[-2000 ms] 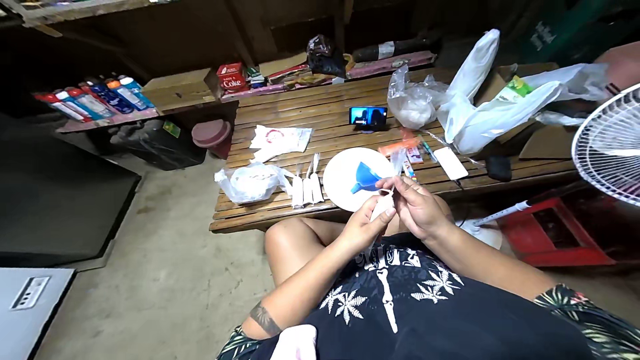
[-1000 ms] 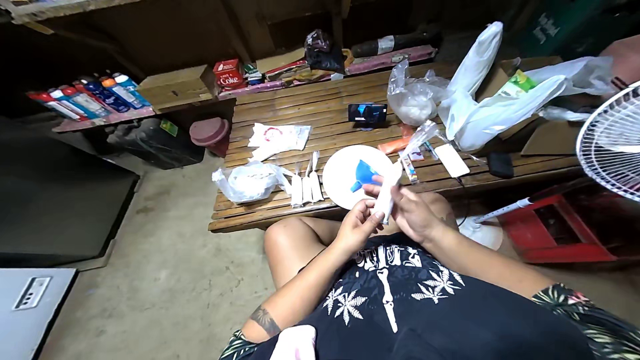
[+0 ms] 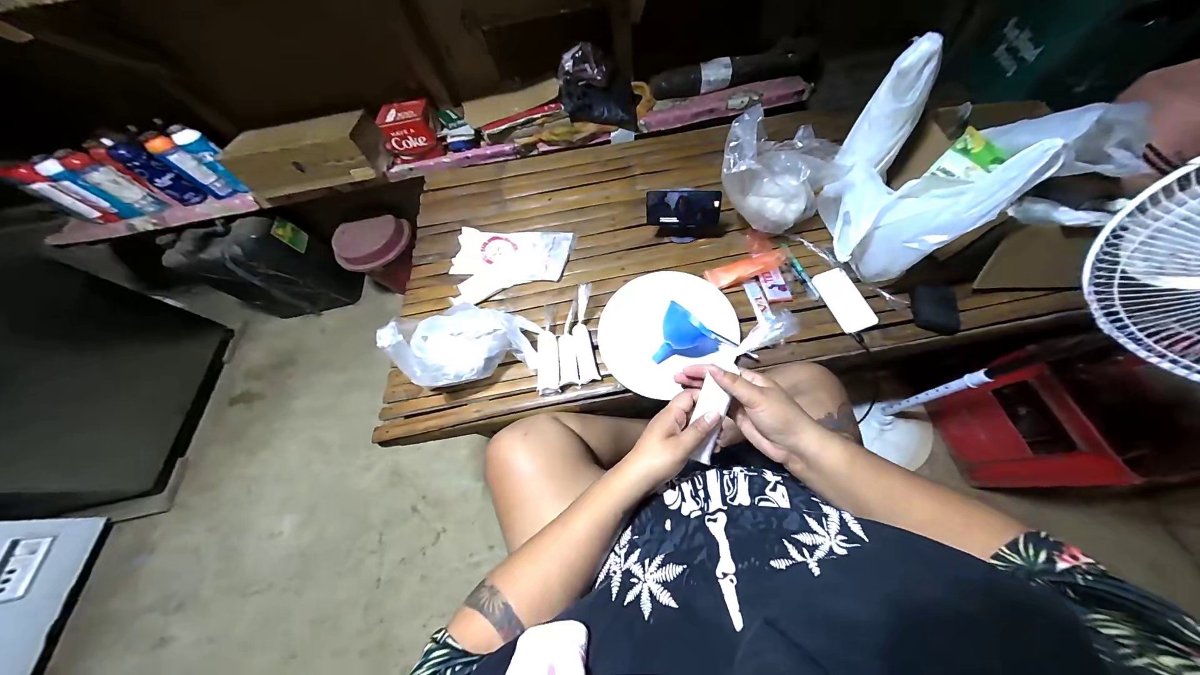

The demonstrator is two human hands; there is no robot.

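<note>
My left hand (image 3: 682,433) grips the lower part of a narrow plastic bag of white contents (image 3: 714,398), just beyond my lap. Around its upper part my right hand (image 3: 761,408) is closed, and the bag's loose clear end sticks out above the fingers. Behind my hands a blue plastic funnel (image 3: 686,333) lies on a round white plate (image 3: 626,323) at the edge of the slatted wooden table. Left of the plate lie several filled narrow bags (image 3: 566,358) side by side. Beside those sits a crumpled white plastic bag (image 3: 452,347).
A phone (image 3: 683,210) stands at the table's middle. Right of it are a clear bag with white contents (image 3: 774,199), an orange wrapper (image 3: 745,269), a white power bank or phone (image 3: 845,300) and white carrier bags (image 3: 923,211). A fan (image 3: 1148,272) stands at far right, near a person's arm (image 3: 1165,112).
The narrow bag was upright between my hands one second ago; now it tilts, lower, with both hands around it. The phone's lit screen has gone dark.
</note>
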